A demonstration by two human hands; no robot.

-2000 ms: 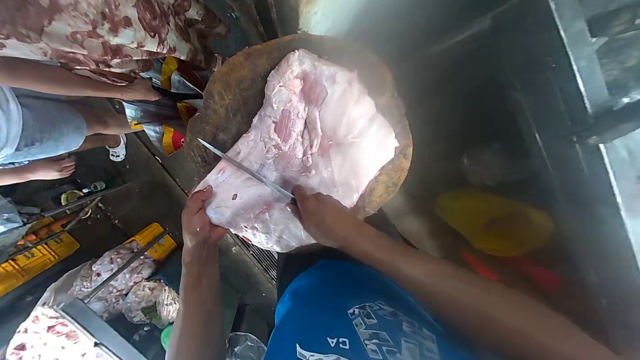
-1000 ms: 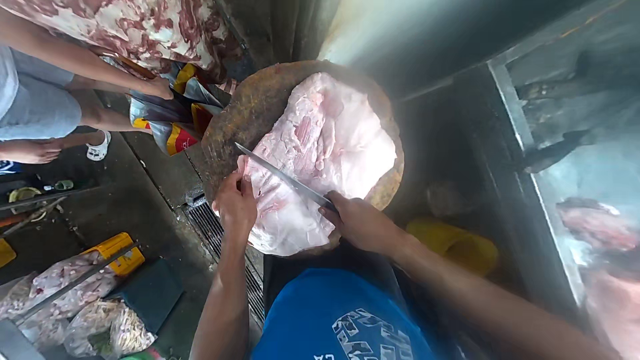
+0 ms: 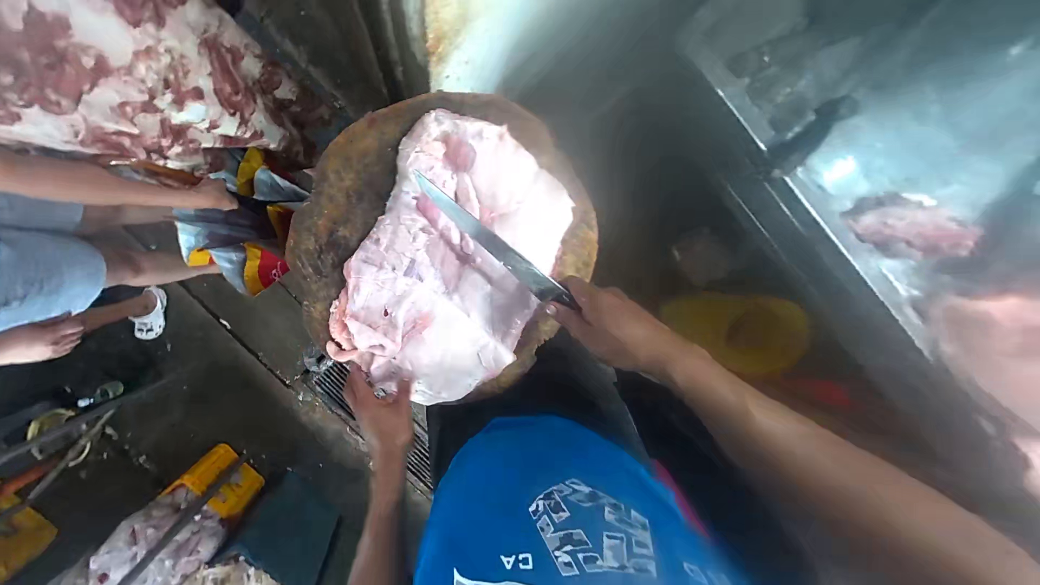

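A large slab of pale raw meat and fat (image 3: 455, 268) lies on a round wooden chopping block (image 3: 341, 187). My right hand (image 3: 613, 325) is closed around the handle of a long knife (image 3: 487, 240), at the block's lower right edge. The blade slants over the slab, its tip toward the upper left; whether it touches the meat cannot be told. My left hand (image 3: 382, 410) is at the slab's lower left edge, its fingertips at the meat and partly hidden by it.
Another person (image 3: 49, 268) stands at the left, one hand at a colourful bag (image 3: 260, 236). More meat (image 3: 146, 73) lies at the upper left. Below are a yellow crate (image 3: 231, 479) and a floor grate (image 3: 418, 455). At right are a yellow container (image 3: 735, 333) and a metal-edged counter (image 3: 845, 252) with meat.
The knife has moved from the slab's left edge to over its middle. My left hand has moved down along the slab to its lower left corner.
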